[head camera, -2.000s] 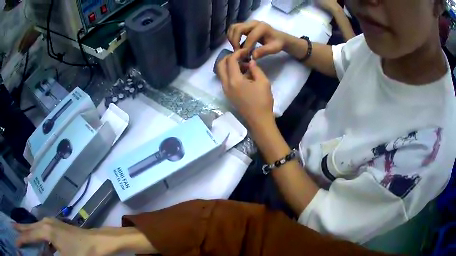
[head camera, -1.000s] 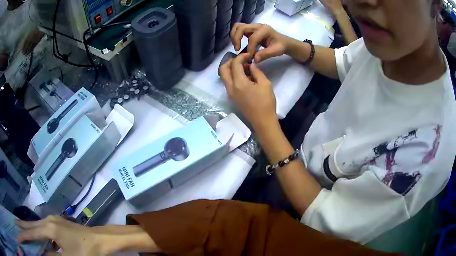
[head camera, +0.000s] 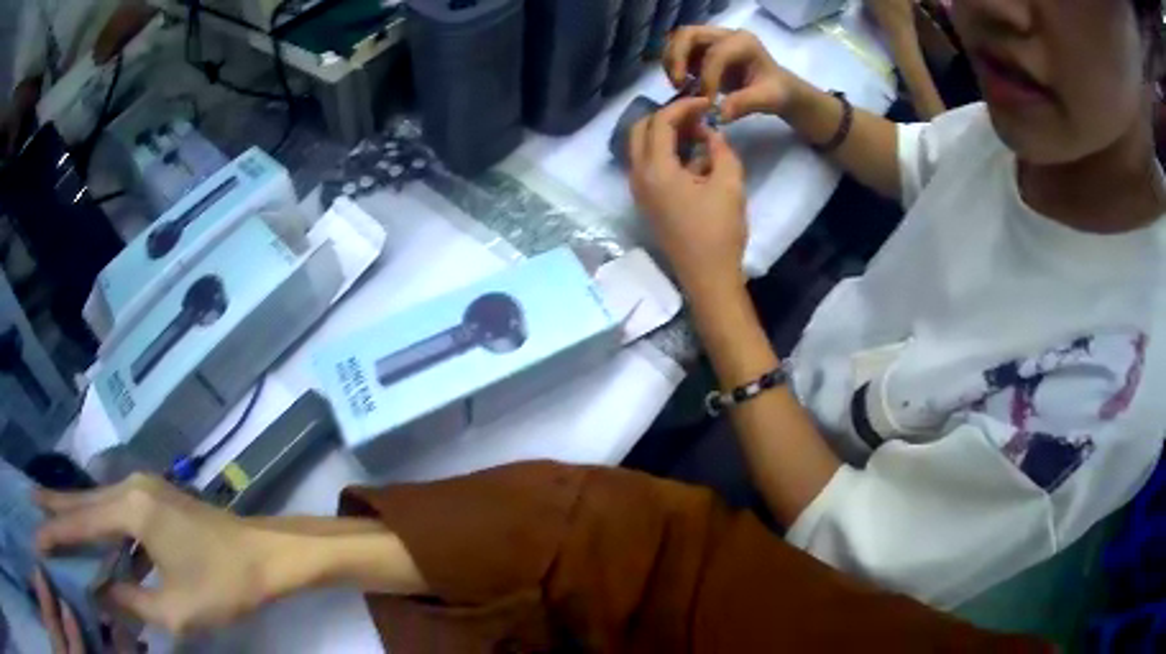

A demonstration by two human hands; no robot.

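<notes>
My right hand (head camera: pixel 205 556), in a brown sleeve, reaches in from the right to the lower left. Its fingertips are at a light blue printed item (head camera: pixel 18 549), cut off by the left edge; whether they grip it is unclear. Part of another hand, apparently my left hand (head camera: pixel 56 622), shows beside it at the bottom left, mostly cut off. A dark bar-shaped part with a yellow-green patch (head camera: pixel 275 450) lies just beyond my right hand. A light blue and white MINI FAN carton (head camera: pixel 467 339) lies beside that part, its end flap open.
Two more fan cartons (head camera: pixel 211 319) lie at the left; a blue-plugged cable (head camera: pixel 186 469) is near them. Small dark parts (head camera: pixel 371 164) and tall dark grey cylinders (head camera: pixel 467 83) are behind. A person in a white shirt (head camera: pixel 959 345) sits at the right, handling a small dark item (head camera: pixel 630 125).
The view has shifted, so the bench items appear higher and farther right. My right thumb shows more clearly, apart from the fingers. Fingers of another hand now show at the bottom left.
</notes>
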